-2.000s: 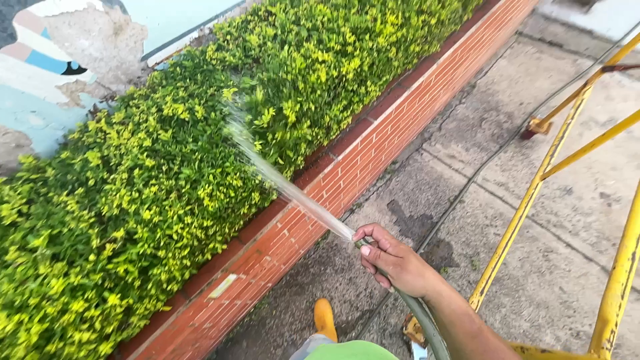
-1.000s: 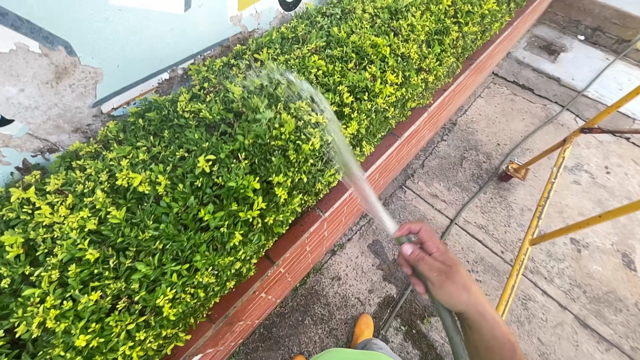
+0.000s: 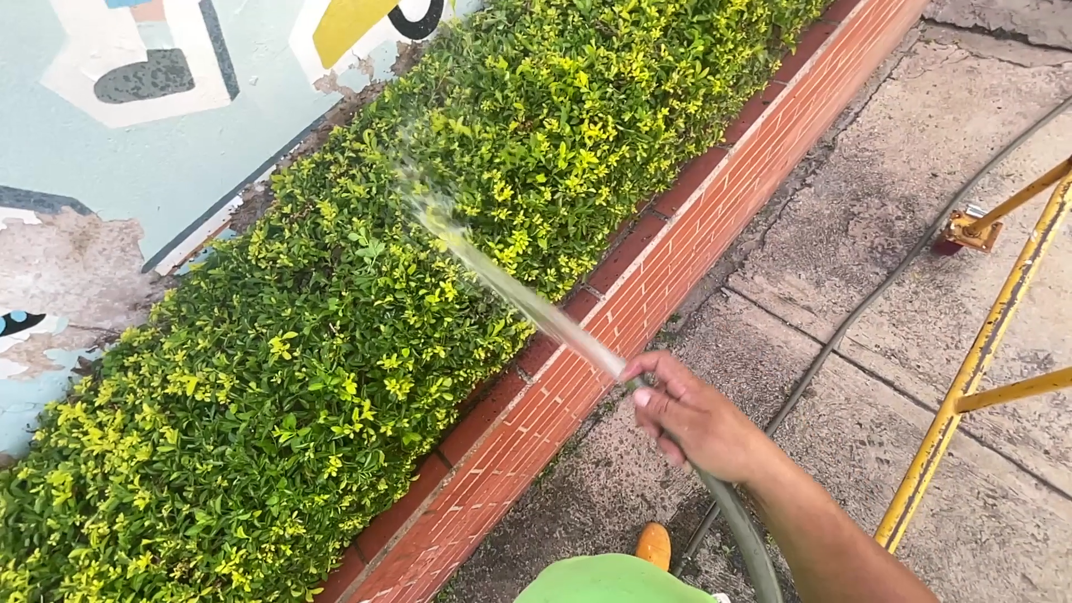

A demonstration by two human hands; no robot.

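My right hand [image 3: 691,414] grips the end of a green garden hose [image 3: 741,528], with the thumb and fingers around its mouth. A flattened jet of water [image 3: 536,310] leaves the hose toward the upper left and breaks into spray over a trimmed green hedge [image 3: 352,368]. The hose runs back below my forearm to the bottom edge. My left hand is out of view.
A low red brick planter wall [image 3: 662,268] borders the hedge; behind it stands a painted wall [image 3: 159,142] with peeling paint. A yellow metal frame [image 3: 976,368] stands at right on the concrete pavement [image 3: 913,469], where more hose lies. An orange boot [image 3: 654,544] shows below.
The water jet, arched over the hedge one second ago, now runs straighter toward the upper left. My right hand stays closed on the hose end throughout. The view has shifted.
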